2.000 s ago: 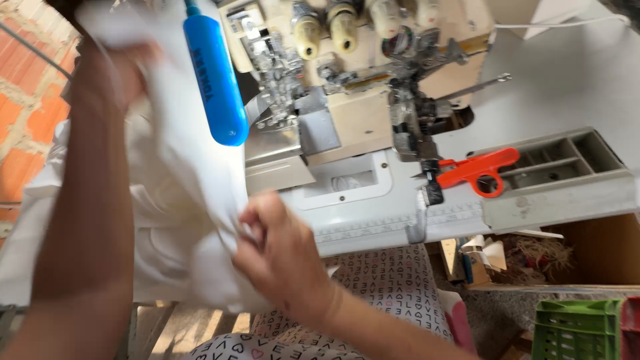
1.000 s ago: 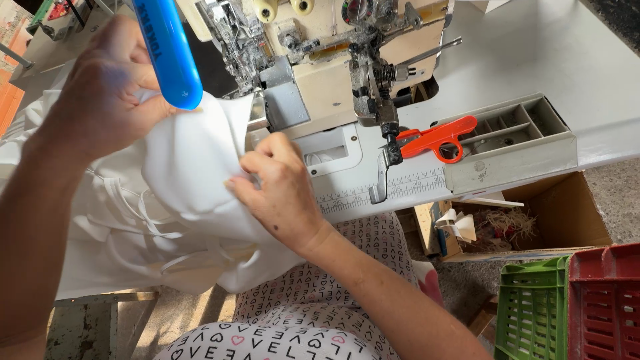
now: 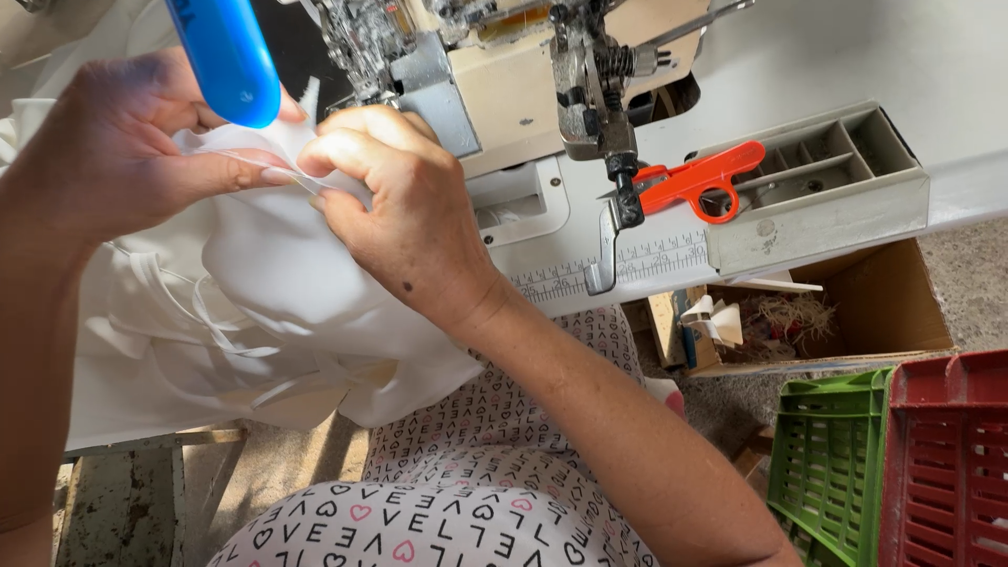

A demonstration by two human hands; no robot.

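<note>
White fabric (image 3: 291, 268) with narrow straps lies bunched over the left part of the sewing table. My left hand (image 3: 150, 142) pinches a seam edge of it between thumb and fingers. Close beside it, my right hand (image 3: 402, 197) grips the same edge, thumb against forefinger. Both hands are left of the presser area of an industrial sewing machine (image 3: 504, 102). A blue lamp or tube-shaped fixture (image 3: 236, 71) hangs over my left hand and hides some of its fingers. Orange-handled thread snips (image 3: 701, 181) lie right of the machine's metal guide (image 3: 606, 252).
A grey compartment tray (image 3: 819, 228) sits on the table's right side, by a printed ruler strip (image 3: 551, 285). Below are a cardboard box (image 3: 890, 307) with thread scraps, a green plastic crate (image 3: 827, 457) and a red crate (image 3: 945, 441). A metal part (image 3: 122, 504) stands under the table at left.
My hands have come together at the fabric's edge; one second ago they were farther apart. The fabric beneath them has shifted, and the view has moved closer to the table.
</note>
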